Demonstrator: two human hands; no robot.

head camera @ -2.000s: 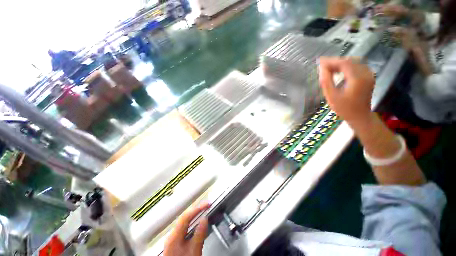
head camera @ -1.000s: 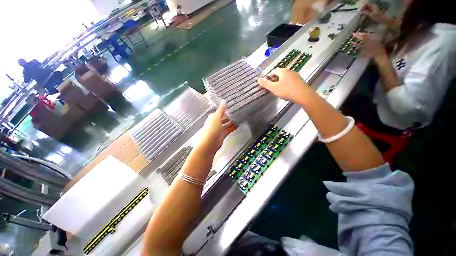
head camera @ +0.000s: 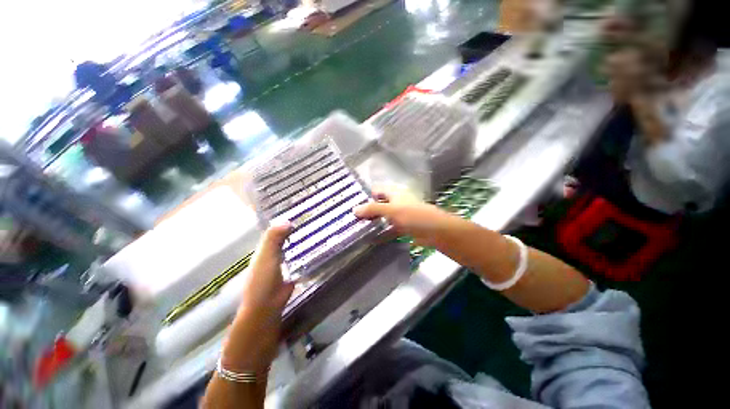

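Observation:
My left hand [head camera: 270, 268] and my right hand [head camera: 394, 216] hold a clear ribbed plastic component tray [head camera: 314, 204] between them above the line, tilted, with dark rows of parts in it. My left hand grips its lower left edge, my right hand its right edge. Green circuit boards [head camera: 467, 196] lie in the rail, partly hidden behind my right forearm. A stack of clear trays [head camera: 428, 132] stands behind my right hand. The picture is blurred.
A yellow-and-black row [head camera: 210, 286] lies on white foam [head camera: 188, 321] at the left. More boards [head camera: 490, 89] and a black bin [head camera: 483, 46] are farther up the line. A person in white [head camera: 680, 144] is at the right, near a red stool-like object [head camera: 615, 238].
Both hands have moved left and nearer with the tray, away from the stack. The tray now covers the area where the other trays and loose parts lay.

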